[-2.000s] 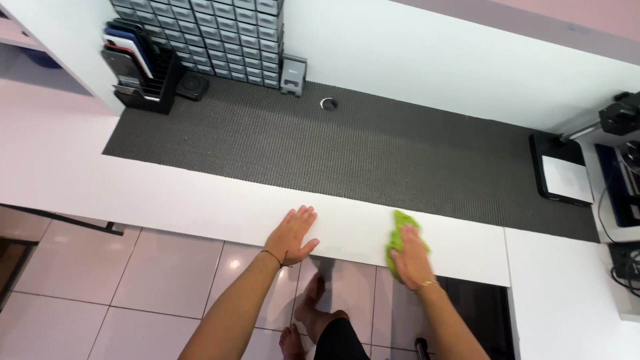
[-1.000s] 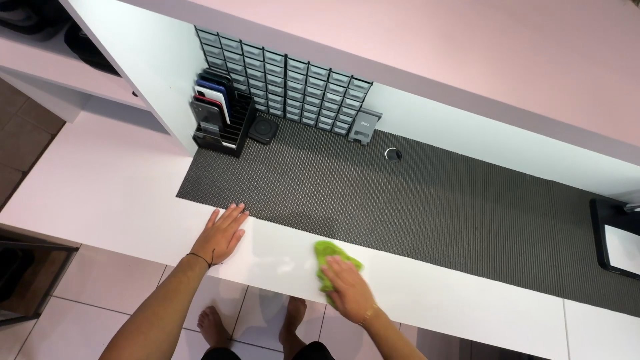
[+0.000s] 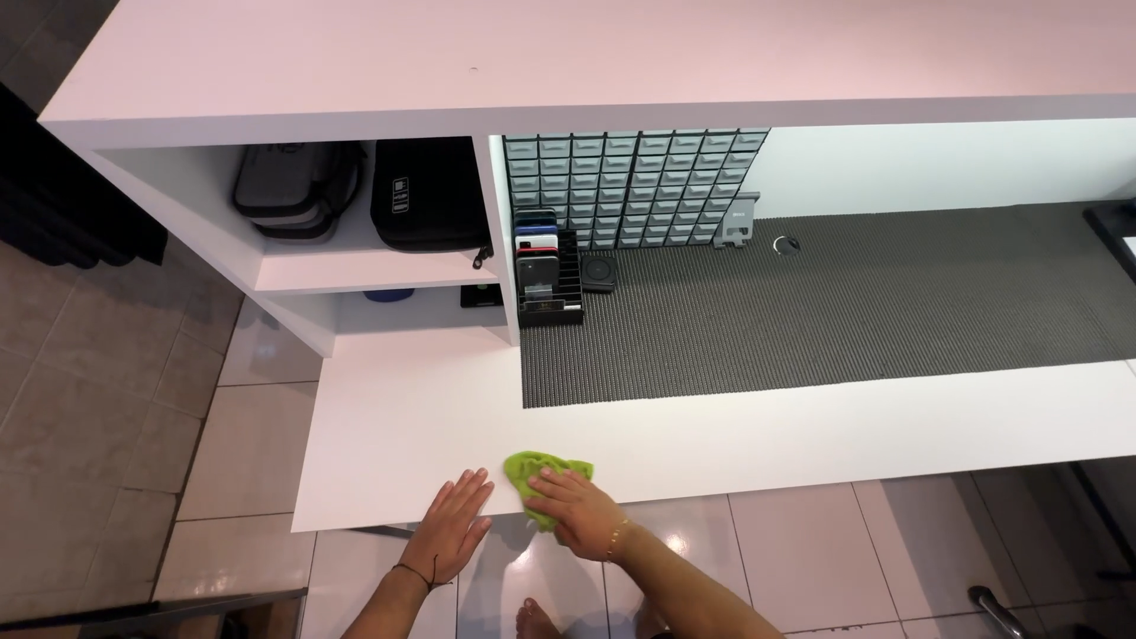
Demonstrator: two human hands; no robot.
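My right hand (image 3: 577,513) presses on a lime green cloth (image 3: 525,469) that lies over the front edge of the white desktop (image 3: 408,435). Just left of it, my left hand (image 3: 451,525) rests at that same edge with its fingers slightly apart and nothing held; a dark cord bracelet is on its wrist. A dark grey ribbed mat (image 3: 674,346) covers the back part of the desktop, beyond both hands.
On the mat's left stand a black rack (image 3: 568,302) with phones, a small black square device (image 3: 598,272) and a small-drawer cabinet (image 3: 621,191). Shelves at left hold a grey case (image 3: 284,186) and a black case (image 3: 426,195). A pink-lit upper ledge (image 3: 568,62) overhangs the back.
Both hands, with the green cloth under the right one, have moved left along the desk's front edge, and lie closer together. The view has swung left, bringing the shelves in.
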